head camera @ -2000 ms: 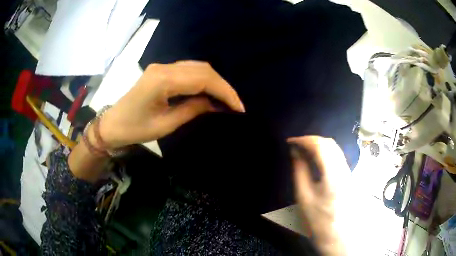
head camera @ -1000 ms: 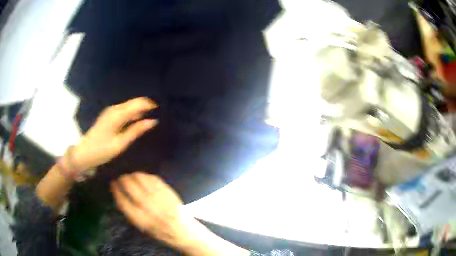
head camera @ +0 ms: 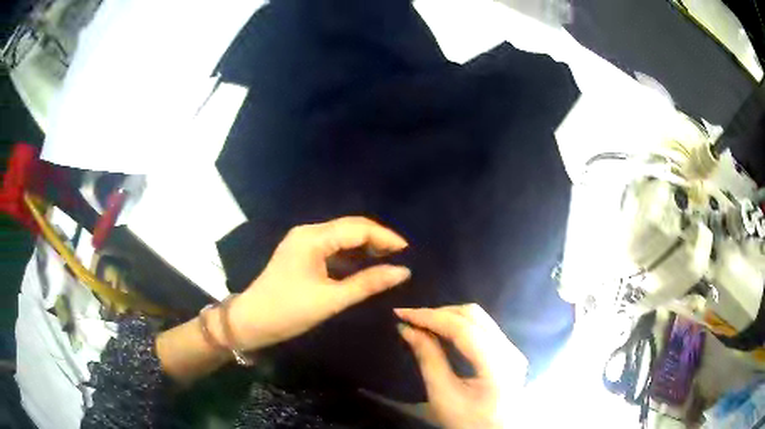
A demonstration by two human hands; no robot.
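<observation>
Large dark cloth panels (head camera: 403, 159) with angled edges cover the middle of the table and reach down towards my lap. My left hand (head camera: 294, 289) lies over the cloth, thumb and forefinger apart with nothing seen between them. My right hand (head camera: 465, 360) is lower and to the right, over the near part of the cloth. Its thumb and forefinger tips are close together; the dark cloth hides whether they pinch an edge. The cream-white sewing machine head (head camera: 671, 243) stands at the right, with bright glare beside it.
Large white paper sheets (head camera: 147, 92) lie at the upper left. Black-handled scissors (head camera: 631, 364) and a phone (head camera: 678, 360) lie at the lower right, near a printed sheet (head camera: 738, 410). A red object (head camera: 18, 180) and a yellow strip (head camera: 71, 260) are at the left.
The view swung right, then back left. Compared with the first frame, my hands are lower and closer together, and the cloth near my lap lies lower, showing more of the panel beyond.
</observation>
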